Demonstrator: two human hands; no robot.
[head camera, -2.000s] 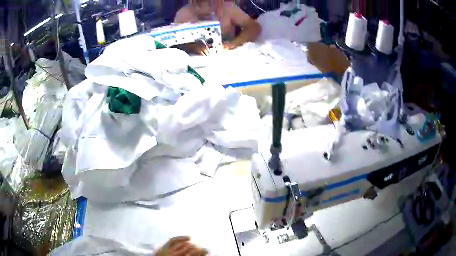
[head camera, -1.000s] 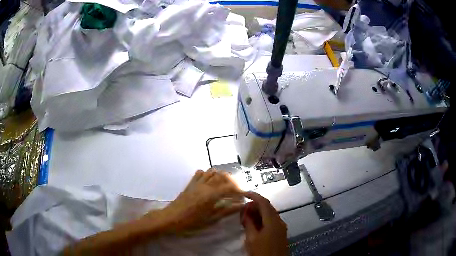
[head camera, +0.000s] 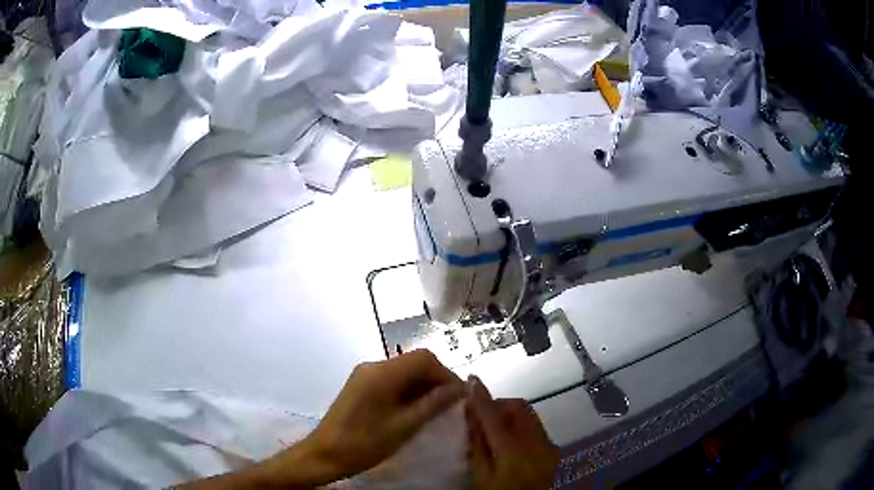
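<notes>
My left hand (head camera: 388, 402) and my right hand (head camera: 508, 435) are side by side at the bottom centre, fingertips close together. Both pinch an edge of a white garment piece (head camera: 426, 455), which hangs down between them. More white cloth (head camera: 125, 440) lies to the left of my left arm. The hands are just in front of the needle plate (head camera: 470, 345) of the white sewing machine (head camera: 613, 201). The presser foot area is brightly lit and its detail is unclear. The cloth's edge is largely hidden by my fingers.
A white cloth heap (head camera: 240, 96) with a dark green part (head camera: 150, 53) lies at the back left. A dark green rod (head camera: 482, 67) stands on the machine head. A jointed metal arm (head camera: 606, 392) lies right of the needle. Scissors (head camera: 797, 297) lie at the right end.
The view has tilted down since the oldest frame. My right hand has come into view, and both hands now pinch the white cloth, fingertips closer together than a second ago.
</notes>
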